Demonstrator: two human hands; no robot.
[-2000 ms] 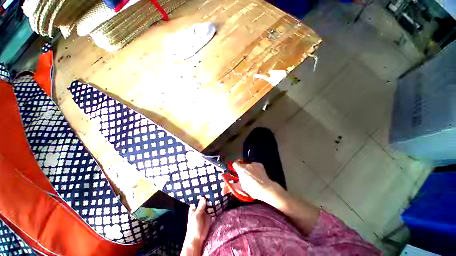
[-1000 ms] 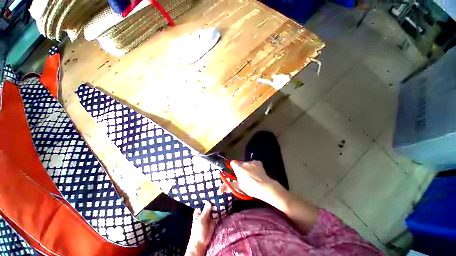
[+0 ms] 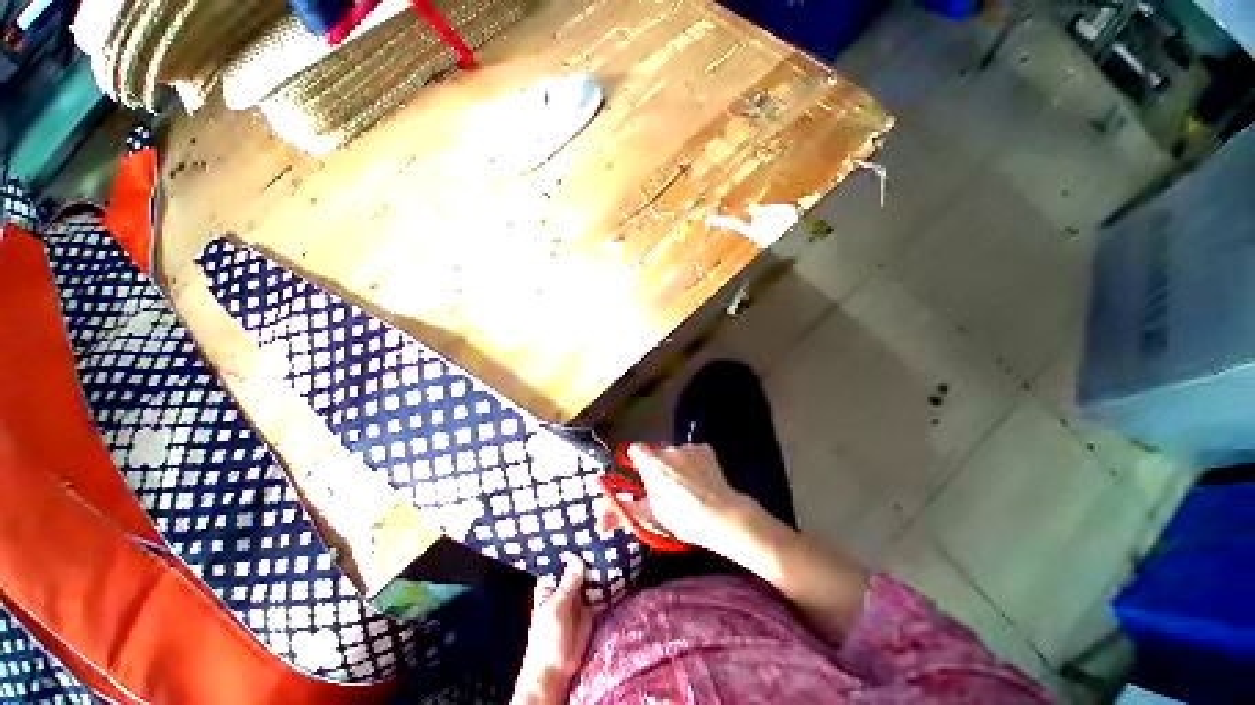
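A tapering navy fabric piece with white diamond check (image 3: pixel 399 413) lies from the table top over the near edge to my lap. My right hand (image 3: pixel 684 492) is shut on scissors with red-orange handles (image 3: pixel 630 507). Their dark blades are at the piece's right edge, near the table corner; how far they are open cannot be told. My left hand (image 3: pixel 558 620) holds the near end of the piece at its lower edge, thumb on top, the other fingers hidden.
A pile of orange (image 3: pixel 83 523) and navy-check pieces drapes at the left. A beige stack (image 3: pixel 372 90) with a red tie (image 3: pixel 443 30) is on the table's (image 3: pixel 716 152) far side, near a white pad (image 3: pixel 551 117). A grey box (image 3: pixel 1170 303) and blue bin (image 3: pixel 1197 592) stand right.
The scissors have tilted slightly in my right hand, and their blades show less than a second ago. My left hand and the fabric piece have hardly moved.
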